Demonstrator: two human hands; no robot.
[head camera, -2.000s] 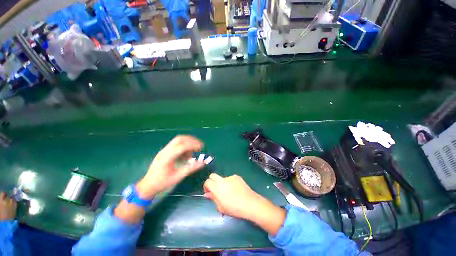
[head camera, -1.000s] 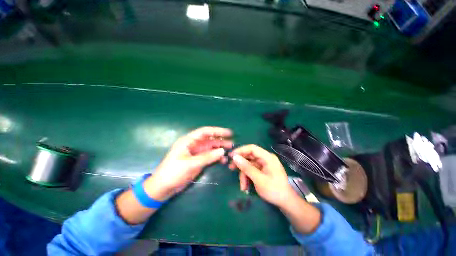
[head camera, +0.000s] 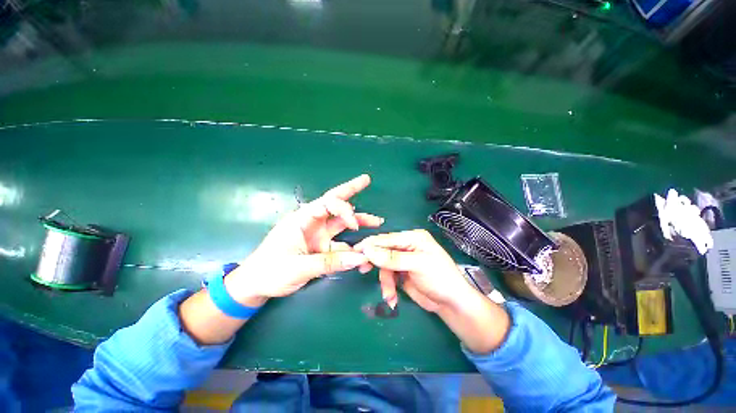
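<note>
My left hand (head camera: 294, 252), with a blue wristband, and my right hand (head camera: 416, 266) meet at their fingertips above the near middle of the green mat. Their thumbs and forefingers pinch a tiny dark part, almost wholly hidden between them. The other fingers of my left hand are spread. A small dark piece (head camera: 387, 310) lies on the mat below my right fingertips; its kind is unclear. A thin silvery solder wire (head camera: 173, 267) runs from the solder spool (head camera: 66, 256) at the left towards my hands.
At the right are a black fan (head camera: 496, 230), a round tip-cleaning tin (head camera: 569, 278) and a soldering station (head camera: 637, 266) with a white bundle (head camera: 682, 222) on top. A clear plastic tray (head camera: 542, 195) lies behind the fan. A flat blade-like tool (head camera: 486, 284) lies by the tin.
The view has tilted down and closer. My hands, apart at first, have come together; the left has left the small white cells. The dark part between the fingertips showed more a second ago.
</note>
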